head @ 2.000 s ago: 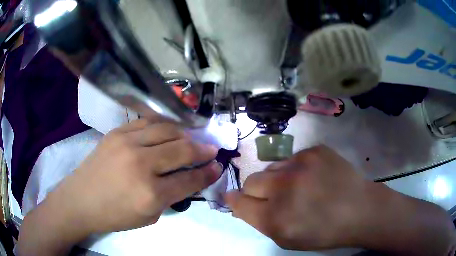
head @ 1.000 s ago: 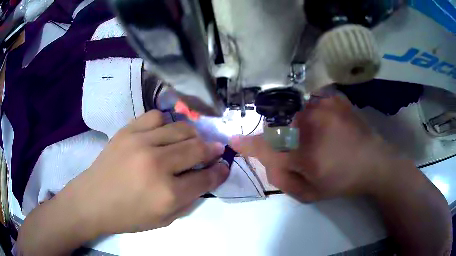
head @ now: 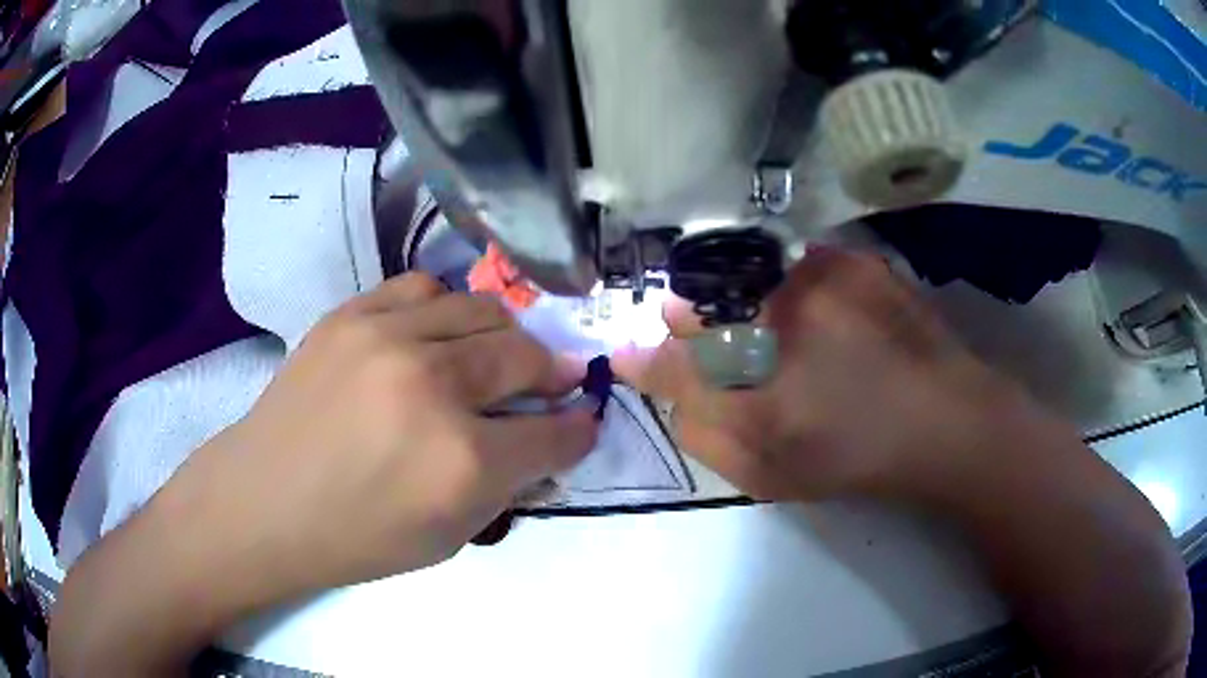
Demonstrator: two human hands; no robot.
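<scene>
A light grey fabric piece [head: 616,450] with dark thread lines lies just in front of the brightly lit needle area. A small dark purple strip [head: 600,384] stands pinched between my fingertips. My left hand [head: 397,417] holds it from the left, fingers bent and thumb below. My right hand [head: 834,384] holds it from the right, its fingertips partly behind the tension knob. The presser foot [head: 635,281] is just beyond my fingertips; glare hides whether cloth lies under it.
The cream sewing machine head [head: 688,106] fills the top centre. A ribbed knob [head: 895,133] is above my right hand. A coral-orange scrap [head: 500,276] lies left of the needle. Purple and grey cloth [head: 146,265] is piled left. Dark purple cloth [head: 993,248] lies under the machine arm.
My right hand has moved up and left to meet my left fingertips at the purple strip. More grey and purple cloth shows at left. The red-handled tool is no longer visible. The camera view has shifted slightly.
</scene>
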